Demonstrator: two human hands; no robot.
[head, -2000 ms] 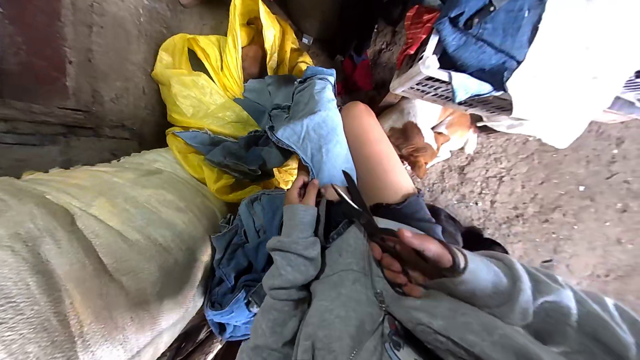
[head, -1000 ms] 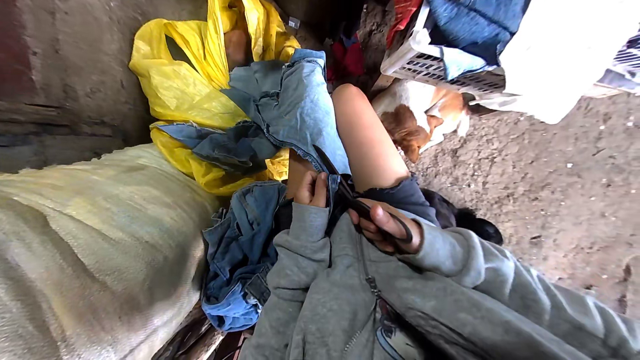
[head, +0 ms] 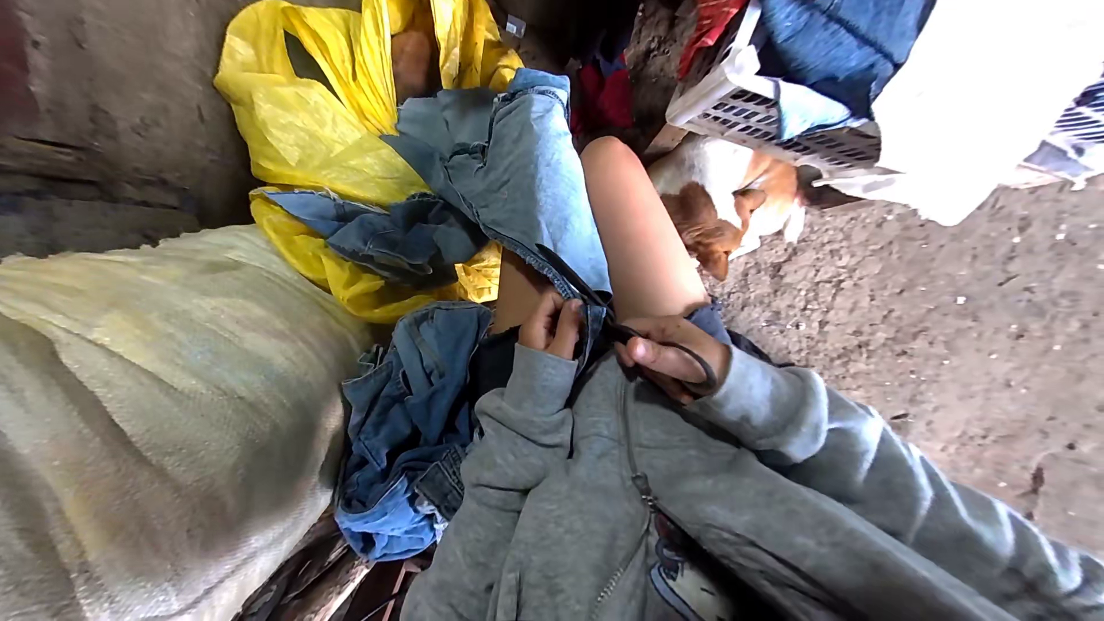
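Observation:
A light blue piece of denim (head: 552, 181) lies over my lap and thigh, its near edge pinched in my left hand (head: 554, 326). Black-handled scissors (head: 700, 366) are in my right hand (head: 668, 354), close beside the left one, their dark blades reaching up and left along the denim's edge. How far apart the blades stand cannot be told. Darker denim scraps (head: 405, 237) rest on a yellow plastic bag (head: 319, 129) beyond. Crumpled blue jeans (head: 414, 414) lie by my left forearm.
A large woven sack (head: 172, 414) bulges at the left. At the upper right, a white plastic crate (head: 742, 112) holds denim, with white cloth (head: 975, 112) beside it. A brown and white dog (head: 724, 203) lies on the dirt floor (head: 931, 345) near my knee.
Two seconds ago the scissors were raised with their blades apart; my right hand has since brought them down to the denim beside my left hand.

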